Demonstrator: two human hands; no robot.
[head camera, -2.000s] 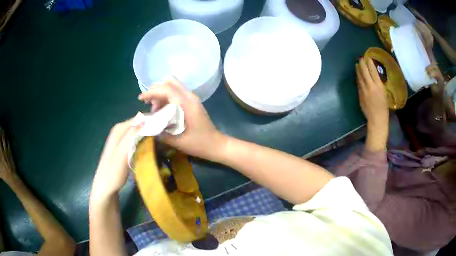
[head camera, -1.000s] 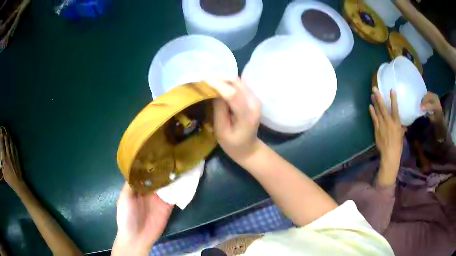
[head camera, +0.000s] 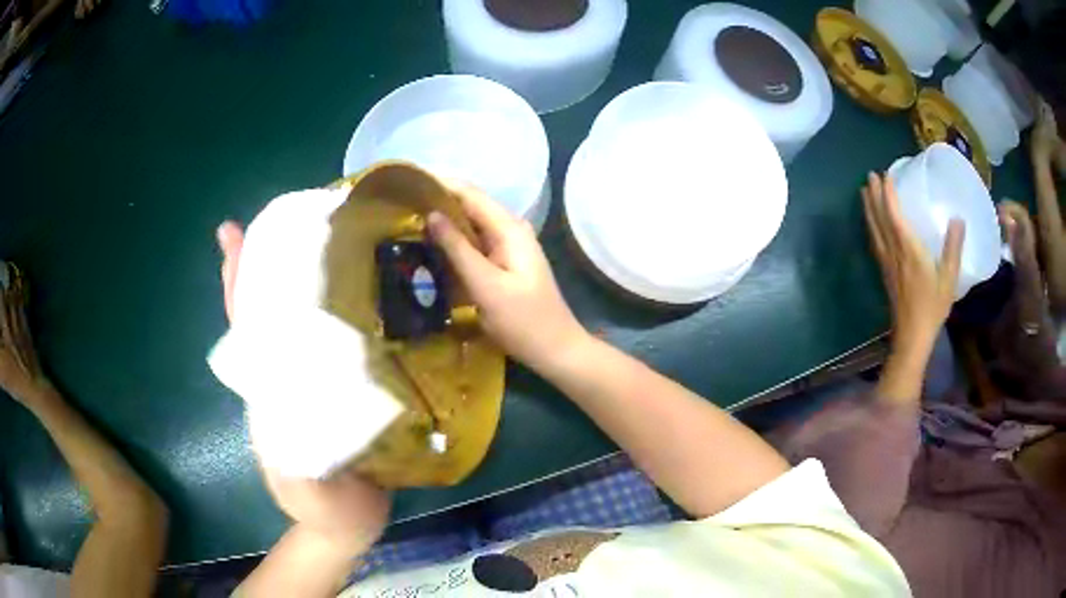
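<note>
The wood-coloured base shell point(head camera: 450, 386) is held up in front of me, tilted, with its inside facing me. A black square cooling fan point(head camera: 412, 289) with a small pale label sits inside it, and a lead wire with a small white connector point(head camera: 437, 442) lies below the fan. My right hand point(head camera: 497, 263) grips the shell's upper right rim. My left hand point(head camera: 322, 508) supports the shell from the lower left, with the white wiping cloth point(head camera: 298, 339) spread over the shell's left side. The cloth hides most of my left hand's fingers.
An open white tank point(head camera: 450, 123) and stacked white housings point(head camera: 676, 193) stand just beyond. Two white units with dark brown tops point(head camera: 758, 64) are behind them. Another person's hands hold a white bowl point(head camera: 953, 222) at right. Another person's arm point(head camera: 88, 467) rests at left. A blue thing is far left.
The base shell has turned from edge-up to show its fan side and swung more upright. The cloth has moved from beneath the shell to its left side, spread wide.
</note>
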